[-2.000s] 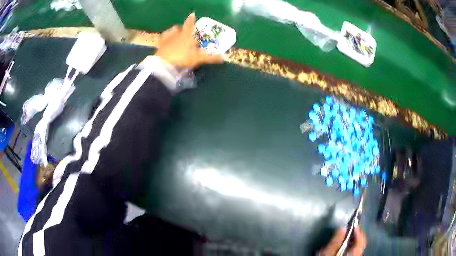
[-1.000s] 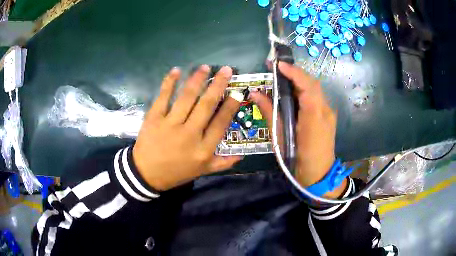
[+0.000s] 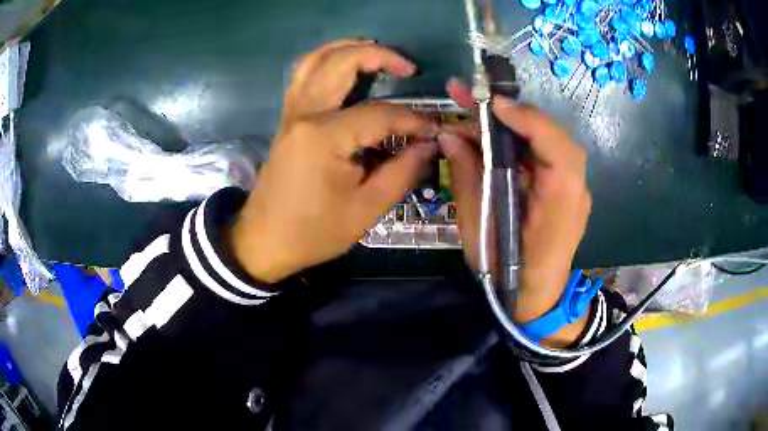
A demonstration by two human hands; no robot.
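The white socket housing (image 3: 413, 235) lies open side up at the bench's front edge, with a green circuit board inside, largely covered by my hands. My left hand (image 3: 337, 160) reaches over the housing from the left, thumb and index fingertips pinched together above its upper part. Whether they hold something small cannot be told. My right hand (image 3: 543, 194) holds the black soldering iron (image 3: 508, 194) upright along its palm, tip end pointing away from me. Its index finger and thumb tips are at the housing, close to my left fingertips. A pale feed tube runs along the iron.
A pile of blue discs with wire legs (image 3: 602, 42) lies at the back right. A bagged power cord (image 3: 160, 164) lies left of the housing. Another white unit (image 3: 12, 76) is at the far left. Black equipment (image 3: 728, 93) stands at the right.
Since one second ago, my left hand's spread fingers have curled, and its thumb and index have come together near my right fingertips. My right hand still holds the iron. Earlier, the housing was at the back.
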